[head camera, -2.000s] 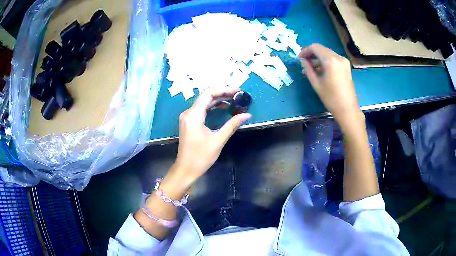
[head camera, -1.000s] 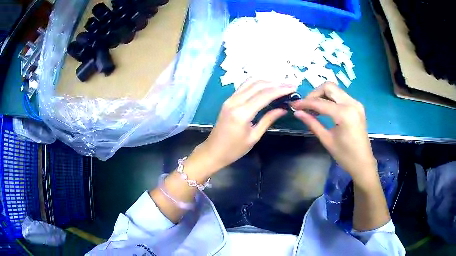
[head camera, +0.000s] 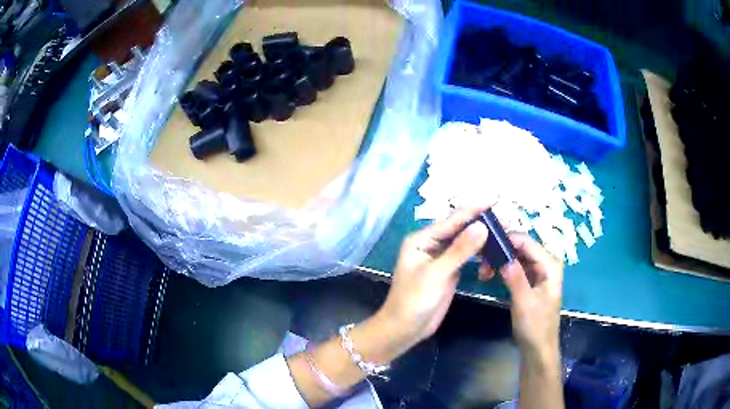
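My left hand (head camera: 428, 275) and my right hand (head camera: 535, 291) hold one black sleeve (head camera: 496, 241) between their fingertips, just above the bench's front edge. The sleeve is tilted, its side towards me. Whether a white insert is inside it cannot be seen. A bright heap of white inserts (head camera: 488, 168) lies right behind the hands, with looser pieces at its right. The blue parts bin (head camera: 528, 108) stands behind the heap and holds narrow black parts (head camera: 552, 80).
At left a lined tray (head camera: 320, 180), wrapped in clear plastic (head camera: 232, 240), holds loose black cylinders (head camera: 276, 88). Silvery parts (head camera: 112, 92) lie farther left. Cardboard sheets (head camera: 676, 176) with a dark mass of cylinders (head camera: 708, 136) are at right. Blue crates (head camera: 48, 256) stand below the bench.
The view has swung left and up, showing more of the blue bin. My right hand came from the inserts to the sleeve, which both hands now hold turned side-on.
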